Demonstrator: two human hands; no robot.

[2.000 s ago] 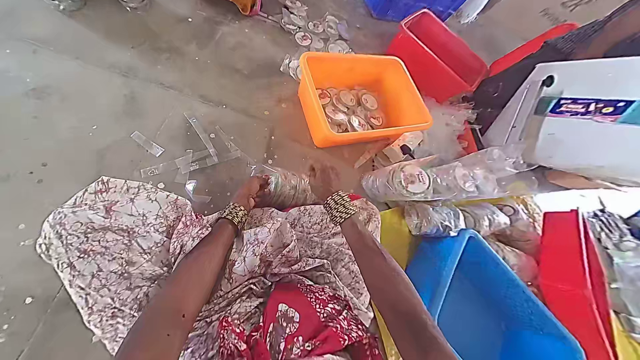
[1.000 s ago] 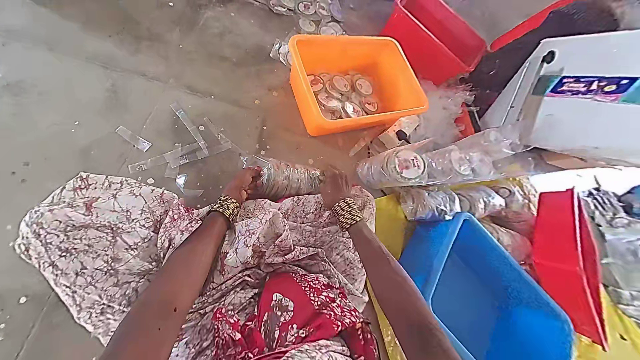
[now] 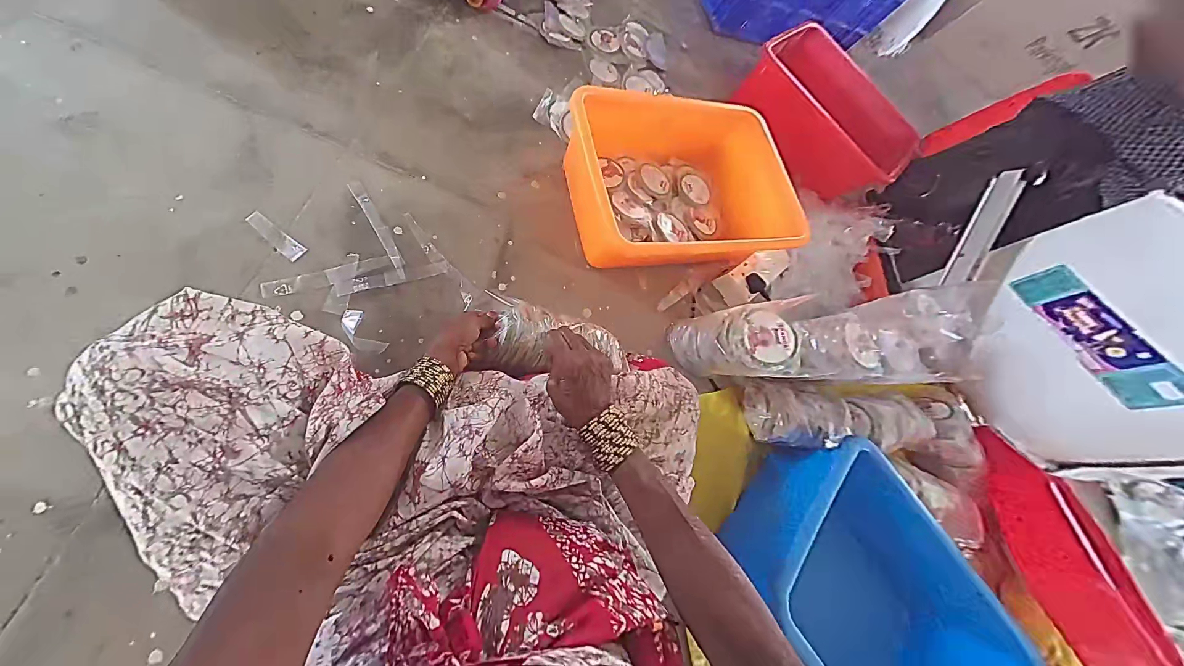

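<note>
A clear plastic packet (image 3: 529, 335) packed with a row of thin round pieces lies across the patterned cloth on my lap. Its left end is gripped by my left hand (image 3: 465, 342). My right hand (image 3: 578, 375) rests on the packet's front and top, right of its middle, with curled fingers; whether it grips or only presses cannot be told. Beyond the packet, an orange plastic bin (image 3: 689, 250) holds several round discs with printed faces (image 3: 655, 180). Another filled clear packet (image 3: 740, 340) lies to the right of my hands.
Clear plastic strips (image 3: 370, 273) are scattered on the floor at left. A blue bin (image 3: 832, 518) stands at lower right beside a red one (image 3: 1064, 546), with more filled packets (image 3: 832, 414) behind. A red bin (image 3: 823, 111) and a white box (image 3: 1082, 342) stand farther off. Part of a person shows at upper right.
My right hand has moved from the packet's right end leftward onto its front and top. My left hand stays at the left end.
</note>
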